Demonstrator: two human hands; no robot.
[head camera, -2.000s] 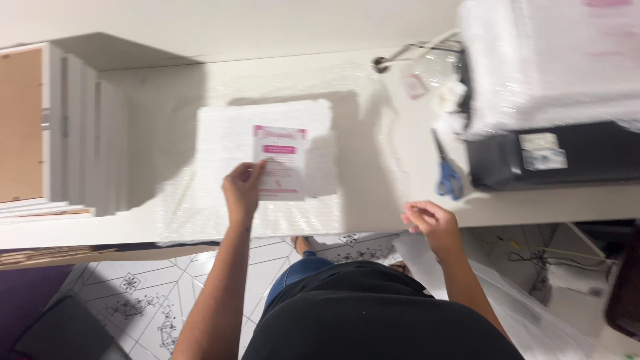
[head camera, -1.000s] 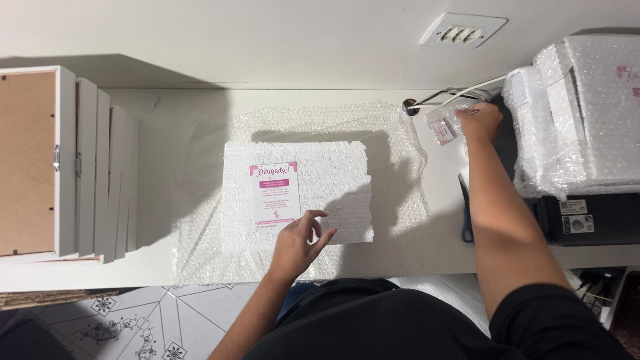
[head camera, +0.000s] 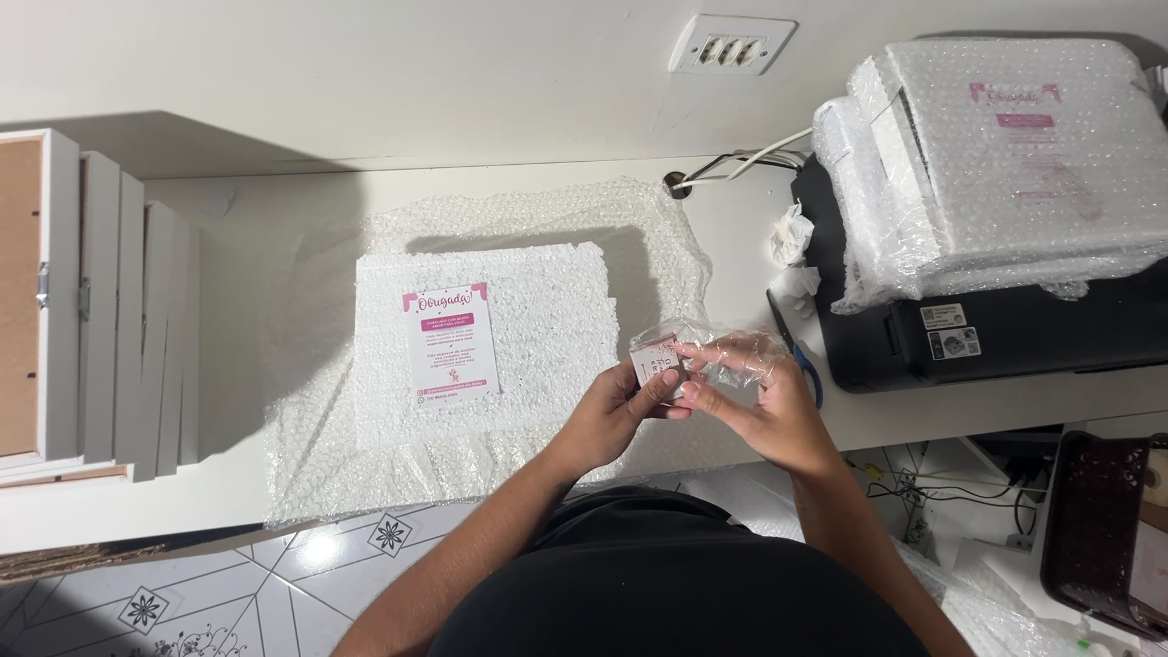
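Observation:
My left hand (head camera: 613, 415) grips a stack of small printed cards (head camera: 655, 365) at the right edge of a white foam sheet (head camera: 557, 338). Beside it, my right hand (head camera: 766, 397) has a clear plastic bag (head camera: 744, 356) in its fingers, its fingertips at the cards. A larger printed card (head camera: 452, 351) with pink corners lies on the left part of the foam sheet. Bubble wrap (head camera: 547, 210) spreads under the foam. Partly behind my right hand lie blue-handled scissors (head camera: 805, 365).
White picture frames (head camera: 114, 310) stand at the left. At the right, bubble-wrapped packages (head camera: 1022, 155) rest on a black printer (head camera: 1077, 328). Crumpled white paper (head camera: 791, 237) is beside the printer. Cables run through a desk hole (head camera: 676, 185), below a wall socket (head camera: 734, 46).
My right hand has come back from the rear right, where the small bagged cards lay, and they are now between both hands. My left hand has left the foam sheet and moved right.

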